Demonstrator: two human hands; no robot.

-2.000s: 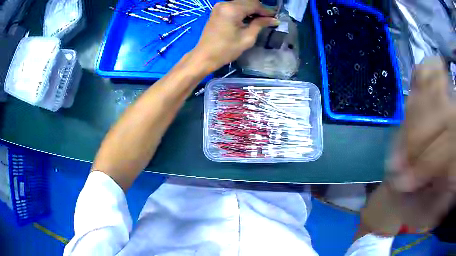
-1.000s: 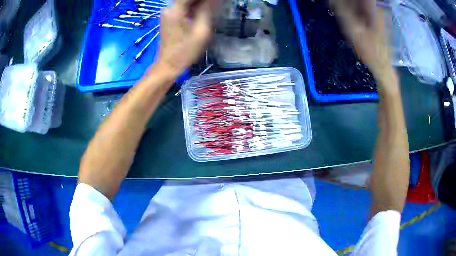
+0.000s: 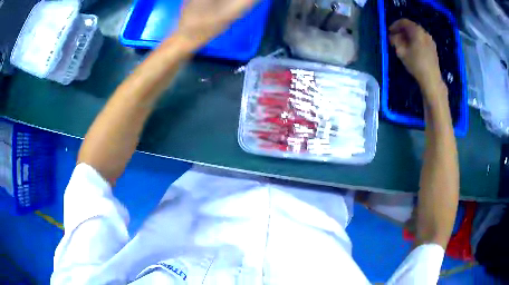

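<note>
My left hand (image 3: pixel 215 16) is blurred and cut by the top edge, over the left blue tray (image 3: pixel 237 42); whether it holds anything cannot be seen. My right hand (image 3: pixel 414 47) is inside the right blue tray (image 3: pixel 389 106), its fingers bent down at the small dark rings (image 3: pixel 404 100); whether a ring is gripped cannot be told. A clear plastic box (image 3: pixel 244 125) nearest my body holds rows of red-and-white pieces (image 3: pixel 312 114). The grey press base (image 3: pixel 323 44) with a small dark fixture (image 3: pixel 334 19) stands beyond the box.
Stacked frosted boxes (image 3: pixel 47 39) stand at the far left. Clear bags and containers (image 3: pixel 488 72) lie at the far right. The green bench top (image 3: pixel 184 122) has a curved front edge. A blue crate (image 3: pixel 33 167) is below left, and a red object (image 3: pixel 462 234) below right.
My right hand has come down into the ring tray, from a blurred position above it. My left hand remains near the left tray, more blurred. The view has shifted, so the bench things appear higher and further right.
</note>
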